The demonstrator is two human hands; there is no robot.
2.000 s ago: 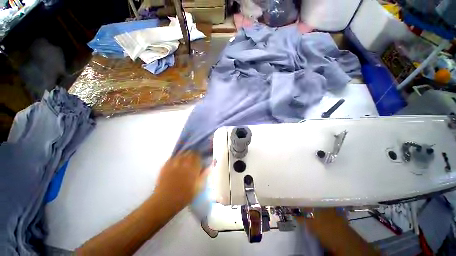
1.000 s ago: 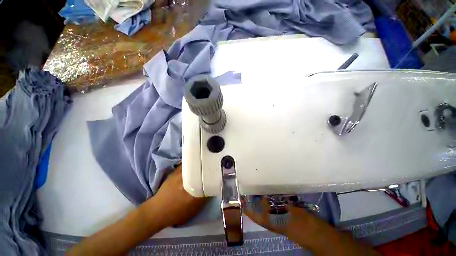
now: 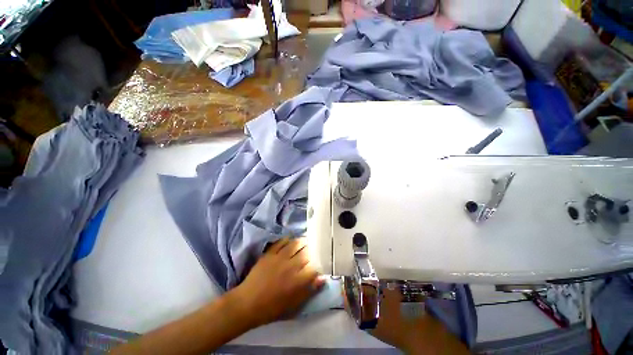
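Observation:
A blue-grey garment piece [image 3: 239,191] lies bunched left of the sewing machine head [image 3: 416,222], its upper end near the heap behind. My left hand [image 3: 281,277] rests on its lower edge beside the head's left end, fingers bent and pointing at the needle area. My right hand [image 3: 402,319] is under the head, behind the shiny take-up cover [image 3: 365,298]; its fingers are mostly hidden. More blue-grey cloth [image 3: 454,312] shows right of my right hand, below the head. The presser foot and needle are hidden.
A stack of cut panels [image 3: 62,208] hangs at the left table edge. A crumpled blue-grey heap [image 3: 423,66] lies behind the machine. White and blue folded cloths [image 3: 218,45] sit on the plastic-wrapped brown board [image 3: 180,100]. Red-and-dark snips [image 3: 545,308] lie at right.
The garment piece has come away from the rear heap to lie bunched left of the head. My right hand has moved left toward the needle area. The camera view has shifted too.

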